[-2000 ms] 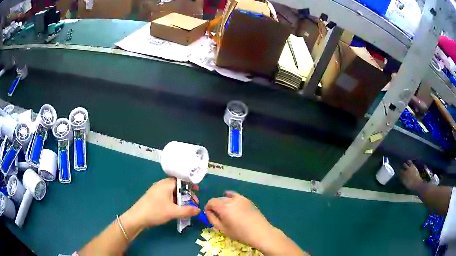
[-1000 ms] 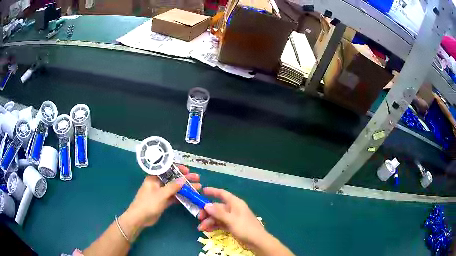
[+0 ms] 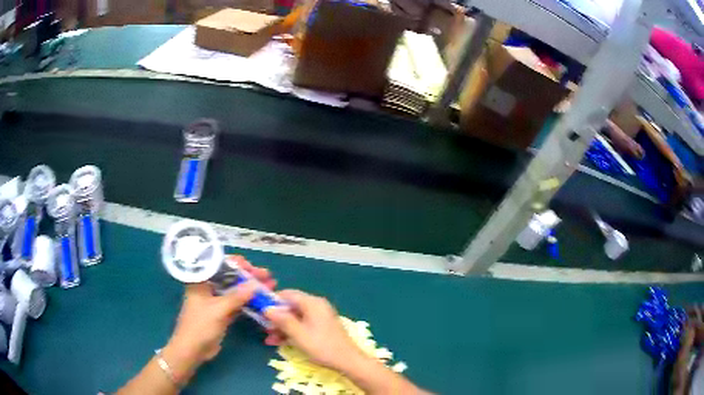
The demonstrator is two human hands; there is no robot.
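A white fan unit (image 3: pixel 193 251) is held above the green bench, its round spoked head at the upper left and its open handle slanting down to the right. My left hand (image 3: pixel 212 305) grips the handle just below the head. My right hand (image 3: pixel 305 324) is at the handle's lower end, fingers on the blue battery (image 3: pixel 261 299), which lies along the handle. The hands are slightly blurred, and the fingertips hide the handle's end. A pile of pale yellow pads (image 3: pixel 313 373) lies on the bench beneath my right hand.
Waiting fan units (image 3: pixel 65 231) crowd the left of the bench. The dark green belt (image 3: pixel 332 173) carries a fan (image 3: pixel 192 163) at left and two white units at right. A slanting metal post (image 3: pixel 552 146) stands right. Blue pile (image 3: pixel 660 320) and part of another person's hand are far right.
The view has shifted right. The belt fan has moved left. The blue battery, earlier angled out of the handle, now lies along it. More white units show on the right of the belt.
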